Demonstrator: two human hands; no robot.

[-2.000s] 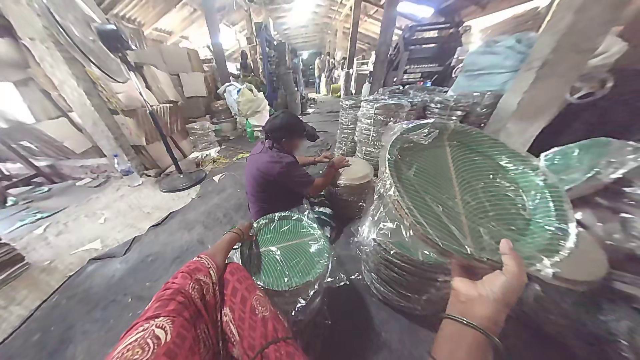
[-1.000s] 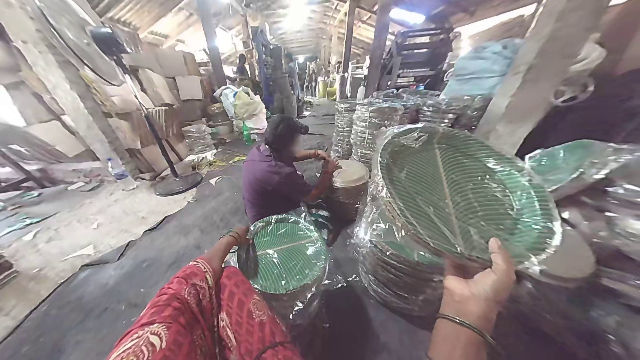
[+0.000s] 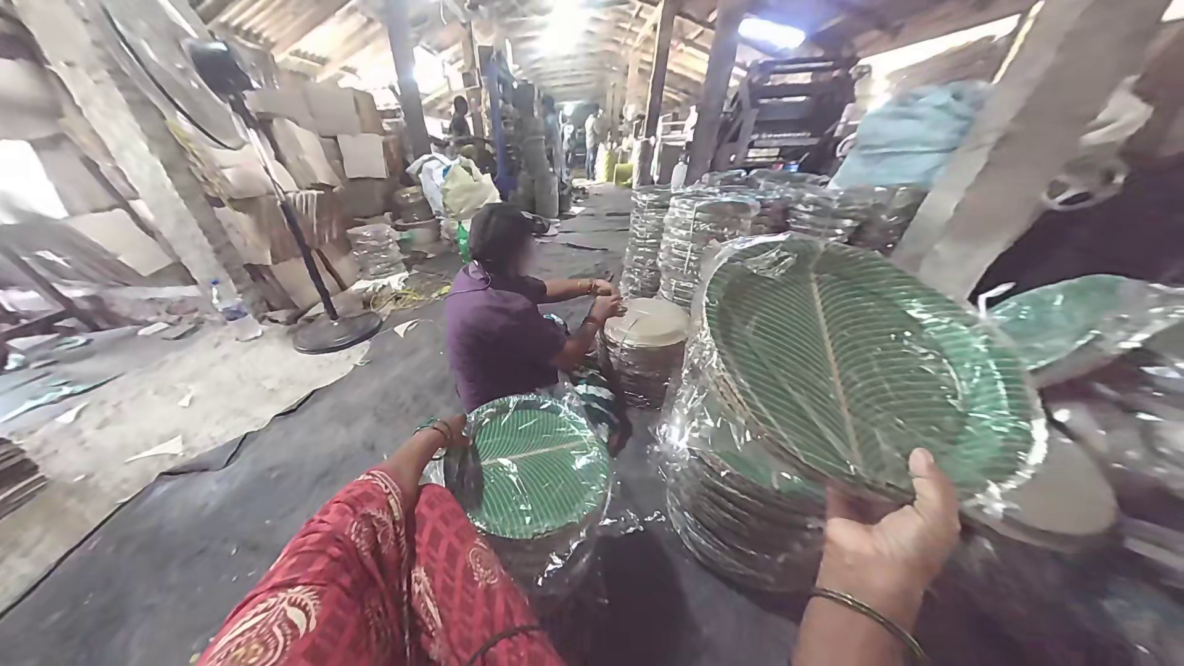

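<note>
At the right, my right hand (image 3: 893,527) grips the lower edge of a plastic-wrapped pack of green leaf-patterned plates (image 3: 832,361), thumb on top. That pack is tilted above a wrapped stack of plates (image 3: 740,527). My left hand (image 3: 446,433) rests at the upper left edge of another wrapped stack with a green leaf-patterned top plate (image 3: 536,472), which stands by my knees. Its fingers are partly hidden, so whether it grips the stack cannot be told.
Ahead sits a person in a purple shirt (image 3: 499,333), hands at a pale-topped round stack (image 3: 650,324). Wrapped stacks (image 3: 698,236) stand behind it. At the left are a pedestal fan (image 3: 338,331), a plastic bottle (image 3: 222,301) and a post; a concrete pillar (image 3: 1027,139) rises at the right.
</note>
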